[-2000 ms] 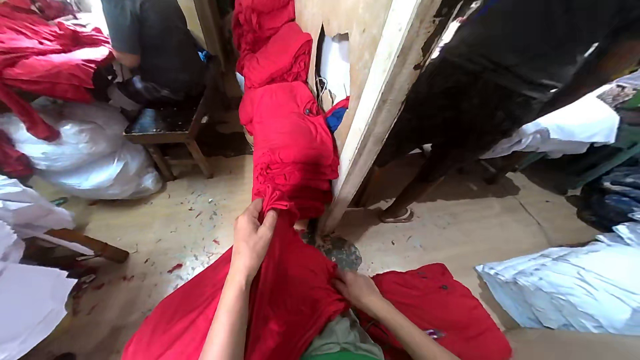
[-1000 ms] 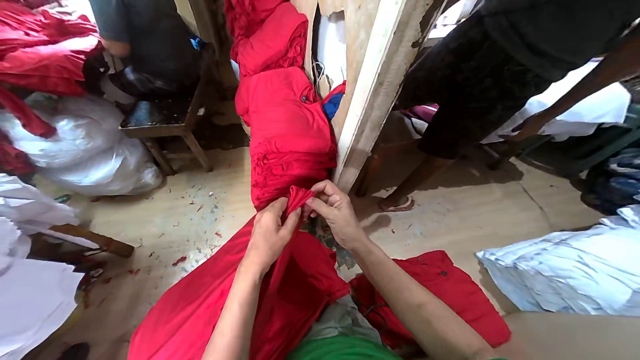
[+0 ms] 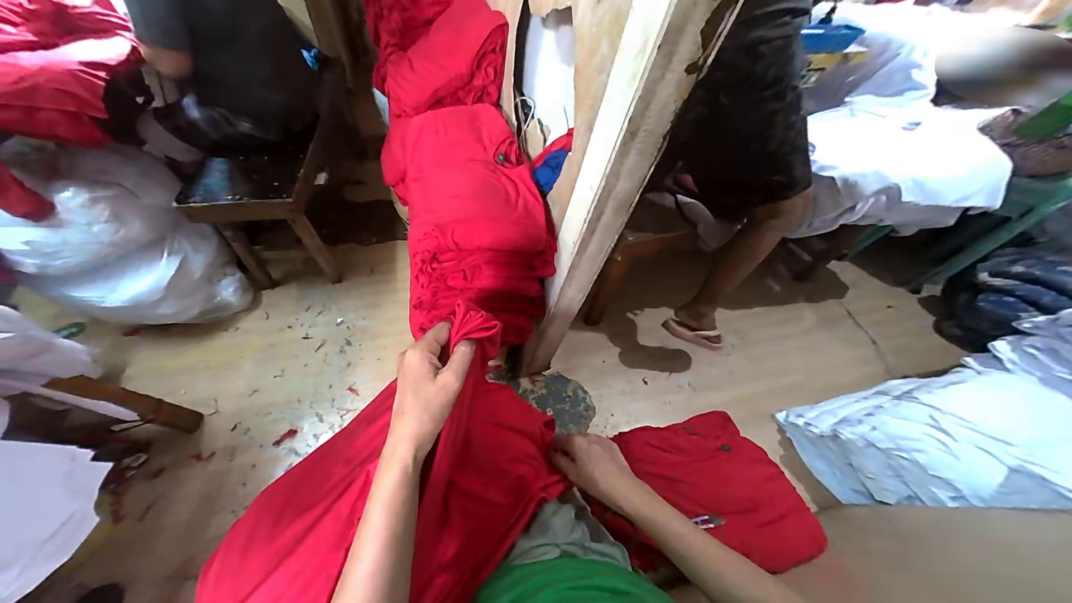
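Observation:
A red cloth garment [image 3: 335, 511] is spread over my lap, one gathered end of it raised. My left hand [image 3: 431, 381] pinches that bunched end between thumb and fingers. At the garment's right edge, my right hand [image 3: 595, 465] holds the fabric with bent fingers; the fingertips are partly hidden. A folded red garment [image 3: 712, 494] with a small tool or clip [image 3: 708, 521] on it lies to the right, beneath my right forearm. In front of me stands a tall stack of folded red garments [image 3: 477, 193].
A wooden post [image 3: 603, 184] stands right of the stack. A wooden stool [image 3: 243, 201] and plastic-wrapped bundles [image 3: 126, 243] are at the left. White cloth stacks [image 3: 938, 427] lie at the right. One person [image 3: 226, 67] sits at upper left; another person's leg [image 3: 737, 243] shows beyond the post.
My right hand has moved from the gathered end, where both hands met a second ago, down to the garment's right edge. My left hand still grips the gathered end.

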